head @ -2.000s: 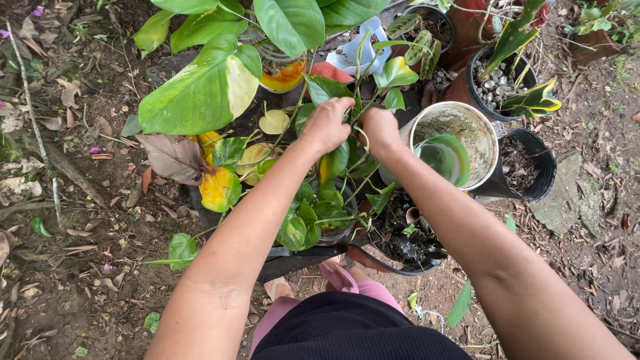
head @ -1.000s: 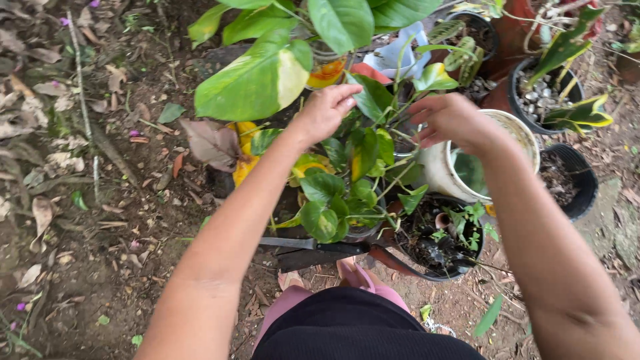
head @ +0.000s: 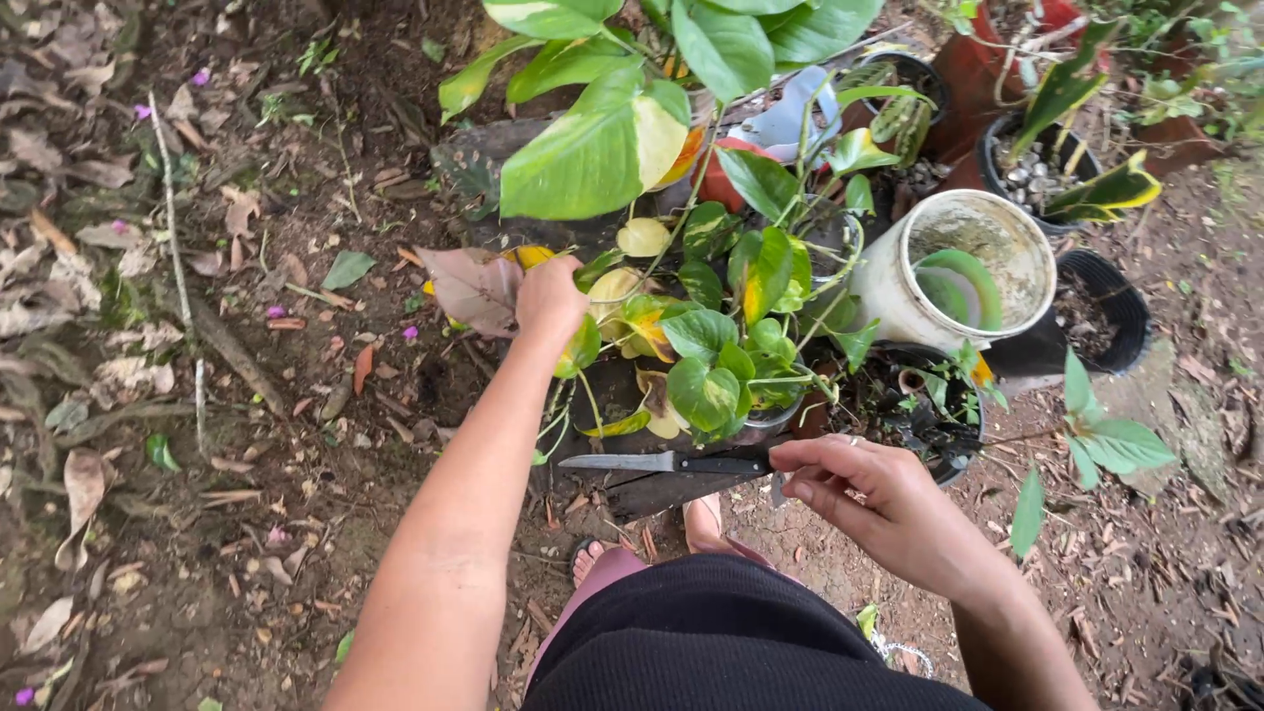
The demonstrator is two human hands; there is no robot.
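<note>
My left hand (head: 551, 299) is at the left side of a variegated pothos plant (head: 703, 395), against its yellowing leaves; its fingers are partly hidden, so I cannot tell what they hold. A large dried brown leaf (head: 476, 289) lies just left of it. My right hand (head: 869, 491) is low on the right, fingers apart, its fingertips by the handle end of a knife (head: 671, 463) with a black handle. That knife lies flat along the near edge of a dark wooden board (head: 632, 491), its blade pointing left.
A white plastic bucket (head: 894, 286) with a green item inside stands tilted to the right. Around it are a black pot of soil (head: 973, 434), a black pot on its side (head: 1136, 321) and a snake plant pot (head: 987, 163). Large pothos leaves (head: 583, 158) overhang the far side.
From among the pothos stems, my left hand has moved left to the yellow leaves. My right hand has come down from near the bucket to the knife's handle end.
</note>
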